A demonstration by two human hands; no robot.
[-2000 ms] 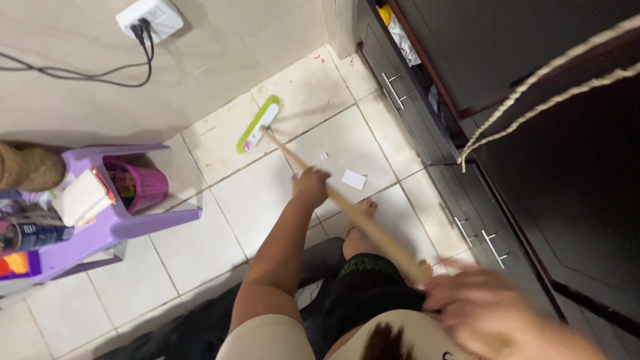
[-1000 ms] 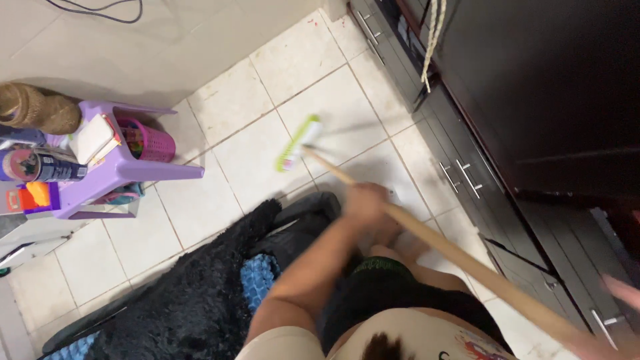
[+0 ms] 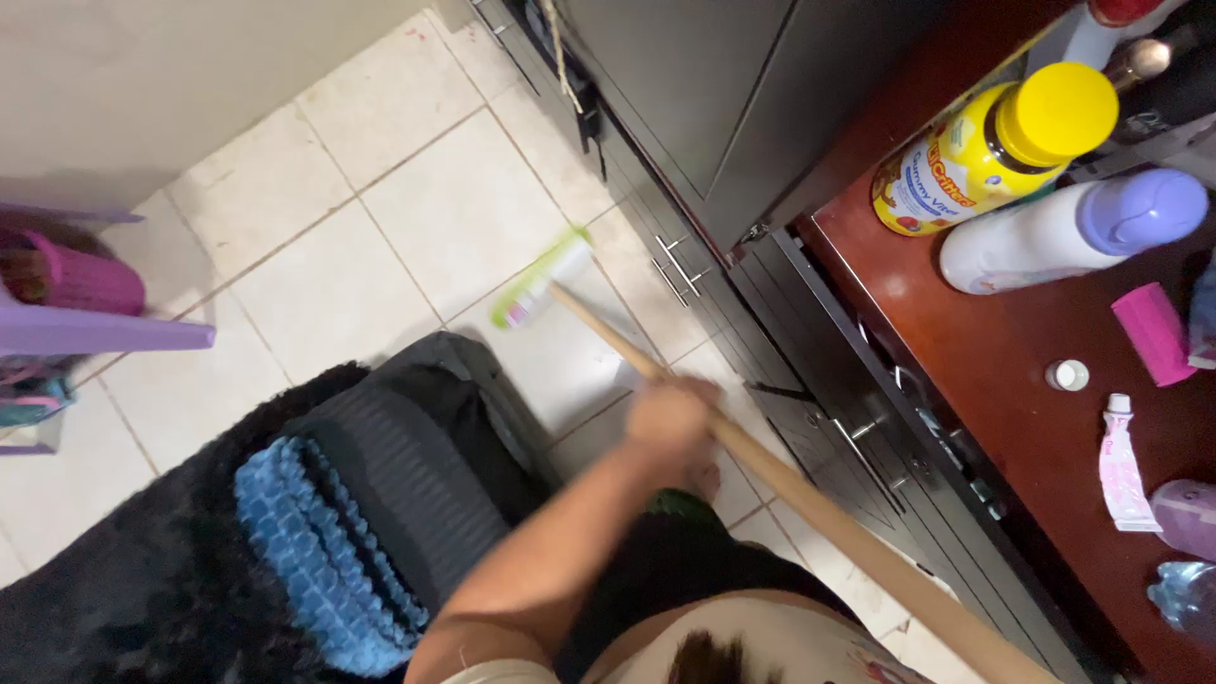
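A long wooden handle [image 3: 817, 503] runs from the lower right up to a green and white broom or brush head [image 3: 541, 277], which is blurred against the white floor tiles. Partway down the handle, my left hand [image 3: 673, 418] is closed around the wood. The handle's upper end leaves the view at the bottom right, and my right hand is out of view. One bare foot shows just beyond my left hand.
Dark drawers [image 3: 760, 380] with metal handles line the right, below a reddish-brown top [image 3: 997, 351] with bottles and a tube. At left are a purple plastic stool [image 3: 114, 328], a pink basket [image 3: 85, 275], and a black bag [image 3: 408, 456] beside blue textured fabric [image 3: 323, 560].
The bottles on the brown top have come into view as the view shifted right. My right hand, on the handle in the oldest frame, has left view. The white card seen earlier no longer shows.
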